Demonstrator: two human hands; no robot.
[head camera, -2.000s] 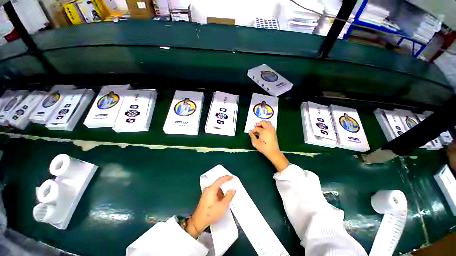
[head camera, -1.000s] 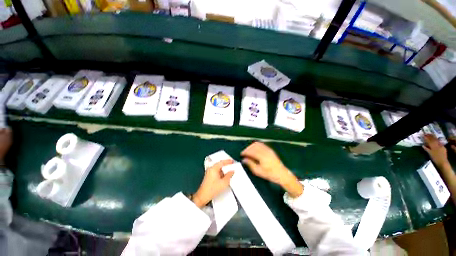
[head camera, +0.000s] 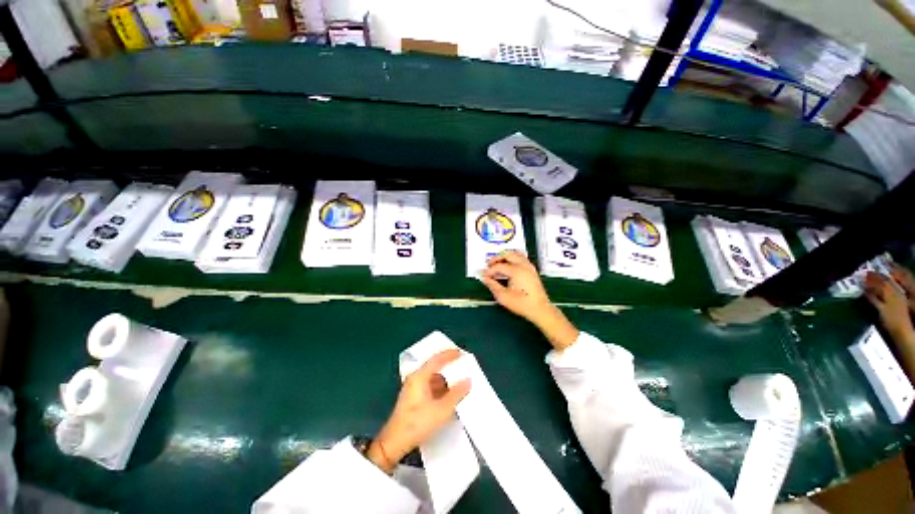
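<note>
My left hand (head camera: 419, 407) holds the folded white label strip (head camera: 512, 432), which hangs towards me in two lengths. My right hand (head camera: 522, 286) is at the lower edge of a white product box (head camera: 494, 226) with a round blue-and-yellow logo. Its thumb and fingertips are close together at the box's face; whether a sticker is between them or under them cannot be seen. Right of it on the belt lie a box with dark icons (head camera: 566, 239) and another logo box (head camera: 639, 241).
More boxes (head camera: 342, 226) lie on the green belt. One box (head camera: 532, 163) lies askew on the ledge behind. Spare rolls (head camera: 88, 390) sit at left, a label roll (head camera: 765, 398) at right. A black post (head camera: 838, 251), another person's hand (head camera: 891, 301) and a brown carton (head camera: 868, 492) are at right.
The boxes on the belt have moved right. My right hand went from an earlier logo box back beside the strip, then forward to this one. Another person's hand has appeared at right.
</note>
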